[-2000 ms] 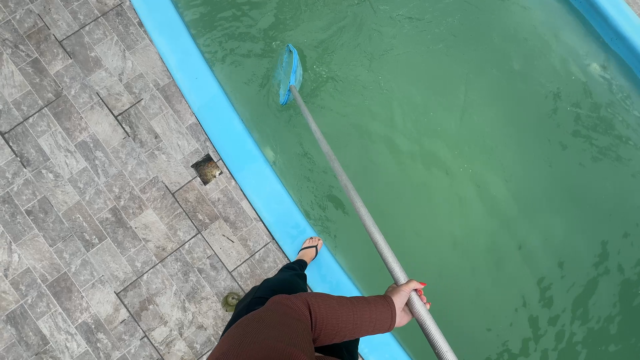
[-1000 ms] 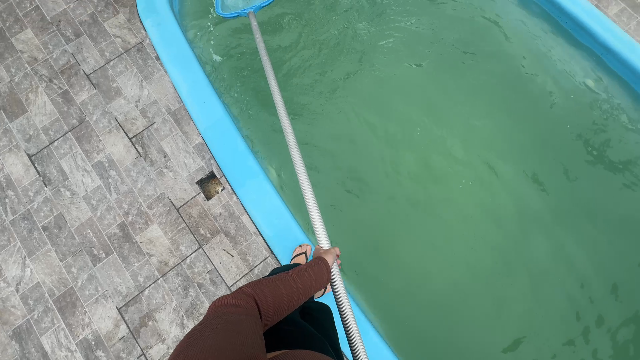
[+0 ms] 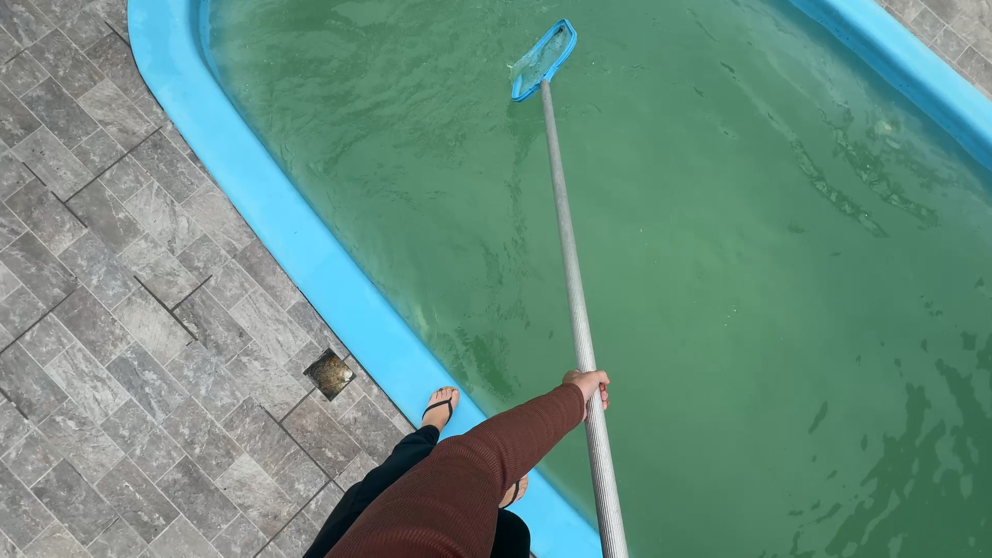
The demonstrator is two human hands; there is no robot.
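My left hand [image 3: 589, 385], at the end of a ribbed brown sleeve, is closed around a long grey ribbed pole [image 3: 571, 263]. The pole runs up from the bottom edge to a blue-framed skimmer net [image 3: 545, 60] at the top centre. The net lies tilted at the surface of the green pool water [image 3: 682, 256], its mesh partly wet. Below my hand the pole continues out of the frame. My right hand is not in view.
My feet in black flip-flops are on the light blue pool rim [image 3: 310, 248], the front foot [image 3: 440, 407] near its outer edge. Grey paving [image 3: 155, 310] lies to the left, with a square hole [image 3: 330, 374] close to the rim. Another rim [image 3: 914, 70] crosses the upper right.
The net has moved right, away from the left rim, and the pole has swung with it. My left hand stays closed on the pole. The view has shifted.
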